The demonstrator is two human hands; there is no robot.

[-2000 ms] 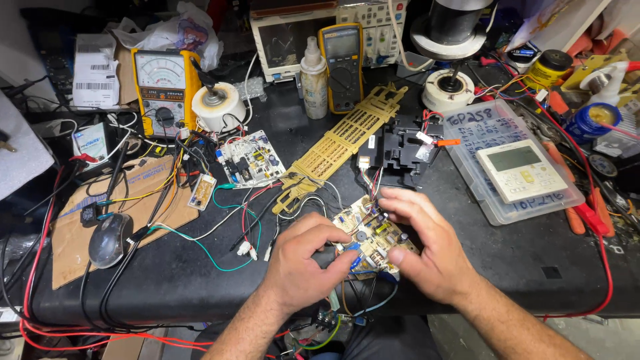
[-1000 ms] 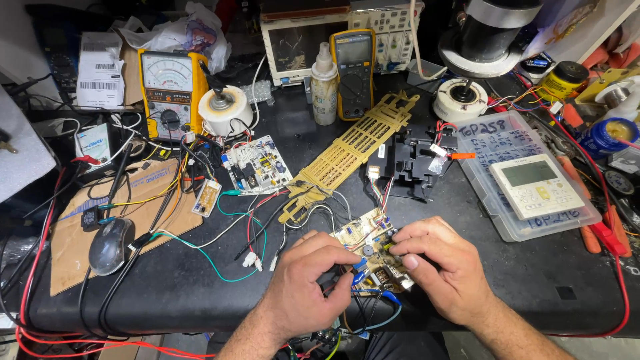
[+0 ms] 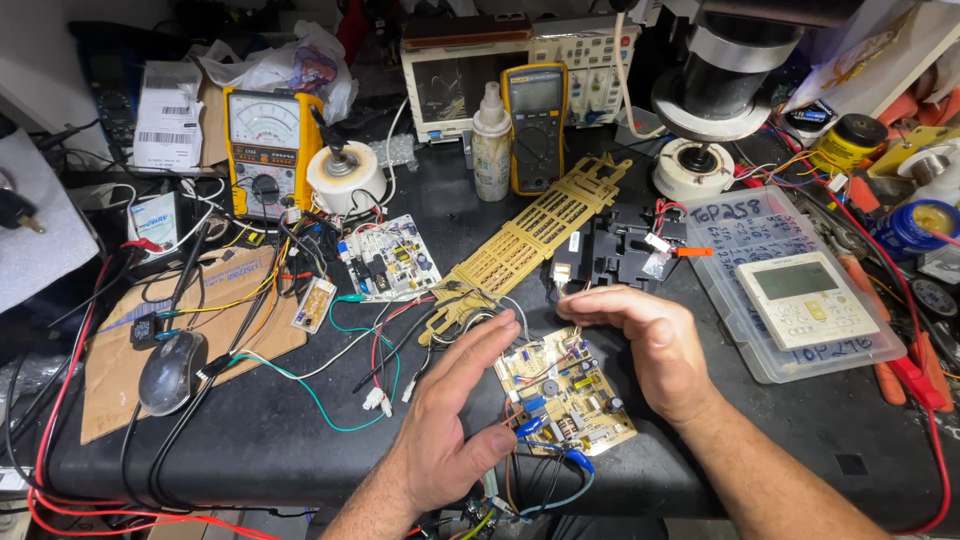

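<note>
A tan circuit board (image 3: pixel 566 390) with capacitors and a relay lies near the bench's front edge, with blue-booted clips and wires at its lower left. My left hand (image 3: pixel 457 405) is raised at the board's left side, fingers apart, thumb over the clips, holding nothing. On the other side my right hand (image 3: pixel 645 345) is held edge-on with fingers extended and nothing in it. Behind the board lie a beige slotted plastic frame (image 3: pixel 517 247) and a black plastic housing (image 3: pixel 630 247) with a wired connector.
At the left are a second circuit board (image 3: pixel 390 259), an analog multimeter (image 3: pixel 264 150), a computer mouse (image 3: pixel 172 375) on cardboard, and tangled wires. A digital multimeter (image 3: pixel 534 127) and spray bottle (image 3: pixel 491 142) stand behind. A wall controller (image 3: pixel 806 296) rests on a plastic case (image 3: pixel 712 217) at right.
Both hands were on the board with bent fingers; they have moved apart to its two sides, with fingers straighter, and more of the board shows.
</note>
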